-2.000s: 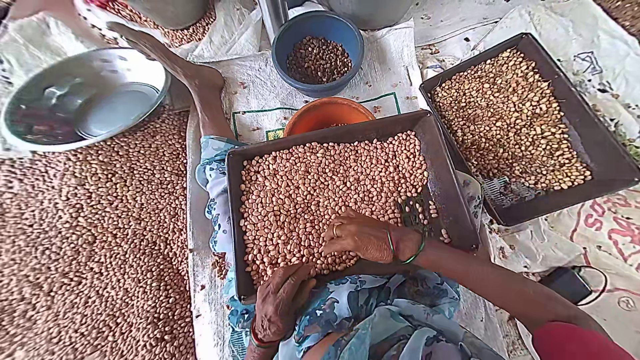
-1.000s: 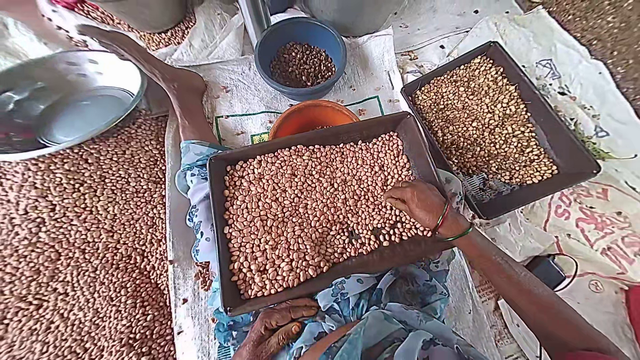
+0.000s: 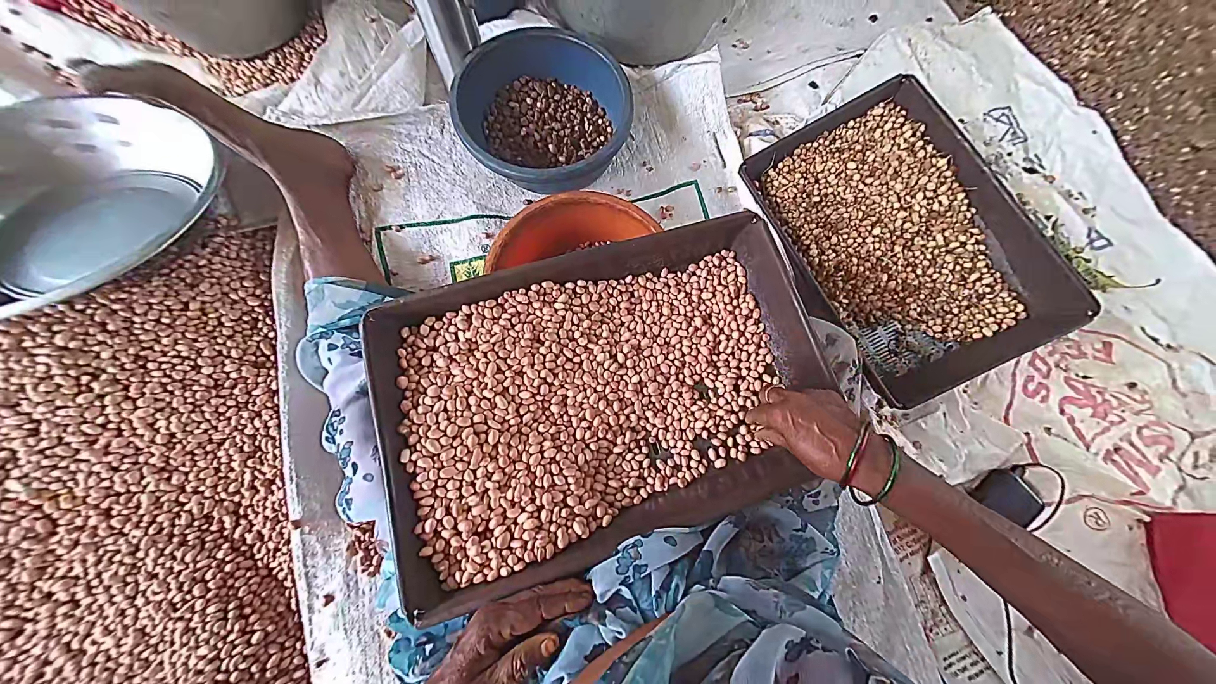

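Observation:
A dark rectangular tray (image 3: 380,380) rests on my lap, spread with pinkish-brown nuts or beans (image 3: 570,389). My right hand (image 3: 807,427), with red and green bangles at the wrist, reaches over the tray's right side, its bent fingertips touching the nuts at the edge of the layer. Whether it pinches one cannot be seen. My left hand (image 3: 513,632) lies on the patterned blue cloth (image 3: 731,570) just below the tray's near rim, fingers loosely curled and apart, with nothing seen in it; its lower part is cut off by the frame.
Beyond the tray stand an orange bowl (image 3: 570,223), partly covered by it, and a blue bowl (image 3: 541,176) of dark pieces. A second dark tray (image 3: 1054,285) of yellowish-brown pieces lies right. Left are a metal basin (image 3: 142,180) and a large heap of nuts (image 3: 133,475). A black device (image 3: 1007,496) has a cord.
My right hand has moved from the tray's near middle to its right side. My left hand has left the nuts at the near rim and lies on the cloth below.

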